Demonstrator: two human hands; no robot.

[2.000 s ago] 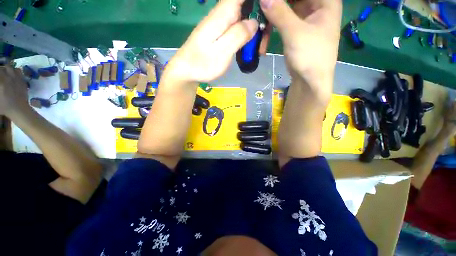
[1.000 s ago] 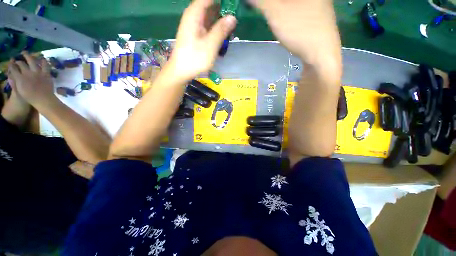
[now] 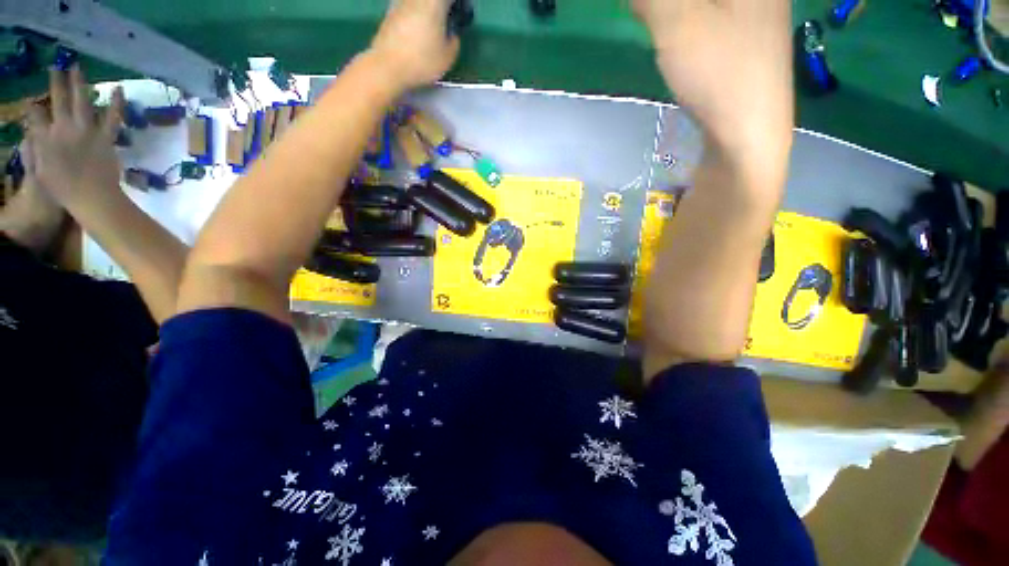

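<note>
My left hand (image 3: pixel 418 42) is at the top edge, left of centre, its fingers partly cut off. A small dark piece (image 3: pixel 459 14) shows at its fingertips; whether it is gripped is unclear. My right hand (image 3: pixel 719 55) is at the top edge, right of centre, blurred, with its fingertips out of the picture. Black oval housings lie in a row of three (image 3: pixel 592 296), beside my left forearm (image 3: pixel 451 201), and in a heap at the right (image 3: pixel 924 271). Tan-and-blue battery assemblies (image 3: pixel 415 144) lie behind the left housings, one wired to a green board (image 3: pixel 488 170).
Yellow printed sheets (image 3: pixel 531 290) lie on the grey ledge (image 3: pixel 575 122). The green mat (image 3: pixel 586 55) has scattered blue and dark parts. A metal rail (image 3: pixel 144 44) is upper left. Another person's hands (image 3: pixel 72 144) are at left. An open cardboard box (image 3: pixel 874 486) is by my lap at right.
My hands have moved apart; the left has shifted left and up. The green and blue piece seen in my left hand earlier no longer shows. More housings and assemblies beside my left forearm are uncovered.
</note>
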